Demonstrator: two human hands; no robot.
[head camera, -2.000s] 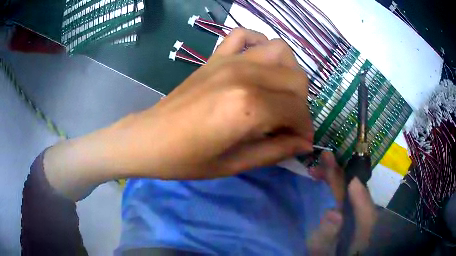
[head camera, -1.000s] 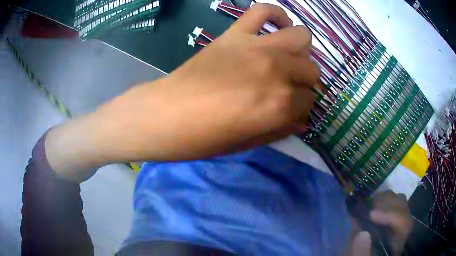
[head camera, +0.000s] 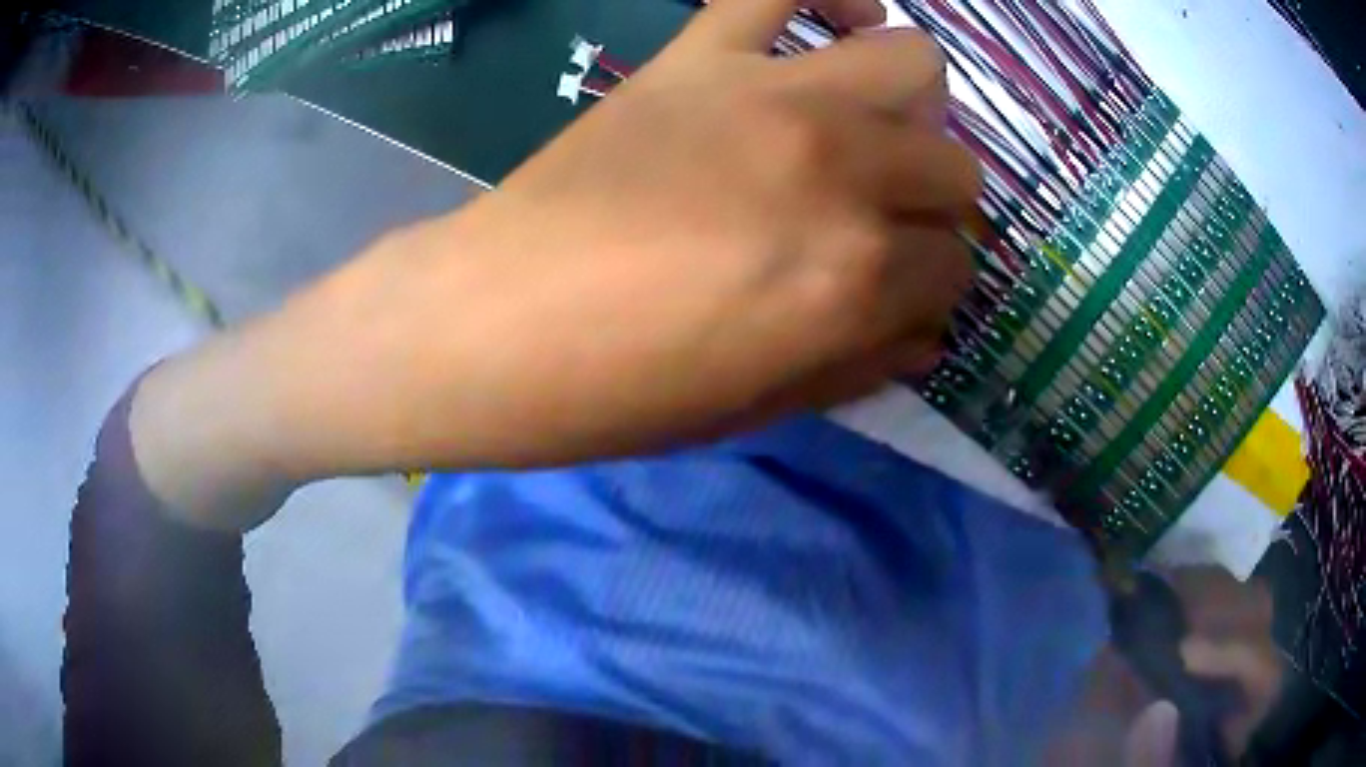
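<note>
The green PCB panel (head camera: 1154, 330) lies on a white board, with red and black connector leads (head camera: 1034, 113) fanned out from its upper left edge. My left hand (head camera: 824, 195) is over the panel's left edge, fingers curled around leads; its fingertips are mostly hidden. A lead with white plugs (head camera: 575, 72) sticks out to the left of my left hand. My right hand (head camera: 1198, 659) is blurred at the lower right, below the panel, closed around the black handle of the soldering iron (head camera: 1146, 614). The iron's slim barrel reaches up-left along the panel's lower edge.
Yellow tape (head camera: 1270, 462) is on the white board (head camera: 1228, 75). A pile of unsoldered leads (head camera: 1336, 525) lies at the right edge. A second PCB panel (head camera: 322, 33) lies at the upper left on the dark mat (head camera: 480, 90). Blue clothing (head camera: 734, 599) is in front.
The iron and my right hand have moved from over the panel down to its lower right. My left hand has shifted slightly up and right. The whole view has shifted too.
</note>
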